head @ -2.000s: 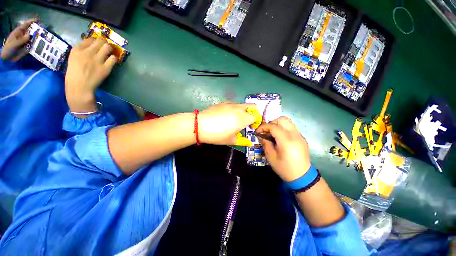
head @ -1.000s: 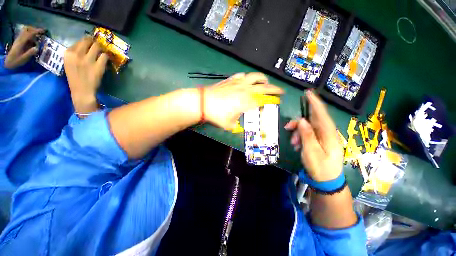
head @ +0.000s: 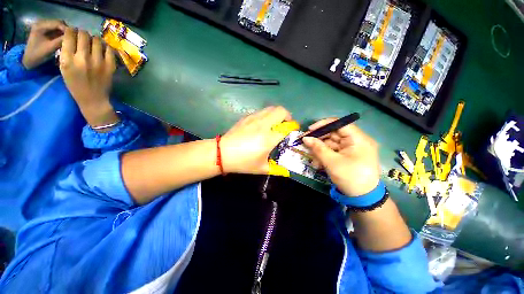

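My left hand (head: pixel 253 140), with yellow finger cots on thumb and finger, is closed on a phone mid-frame (head: pixel 300 162) near the bench's front edge. The phone is tilted, its upper left end between the cots. My right hand (head: pixel 349 154) holds dark tweezers (head: pixel 333 126) like a pen. Their tips are at the phone's upper left end, near the yellow cot; whether they touch or grip anything there cannot be told. The right fingers cover part of the phone's right side.
A black tray (head: pixel 310 54) with several phones lies at the back. Spare tweezers (head: pixel 249 80) lie on the green mat. Orange flex cables (head: pixel 436 161) and a clear bag (head: pixel 454 209) are at right, beside white scraps (head: pixel 507 148). Another person's hands (head: pixel 86 72) work at left.
My right hand, apart from the phone a second ago, has come back to it with the tweezers. The phone has turned from upright to slanted in my left hand.
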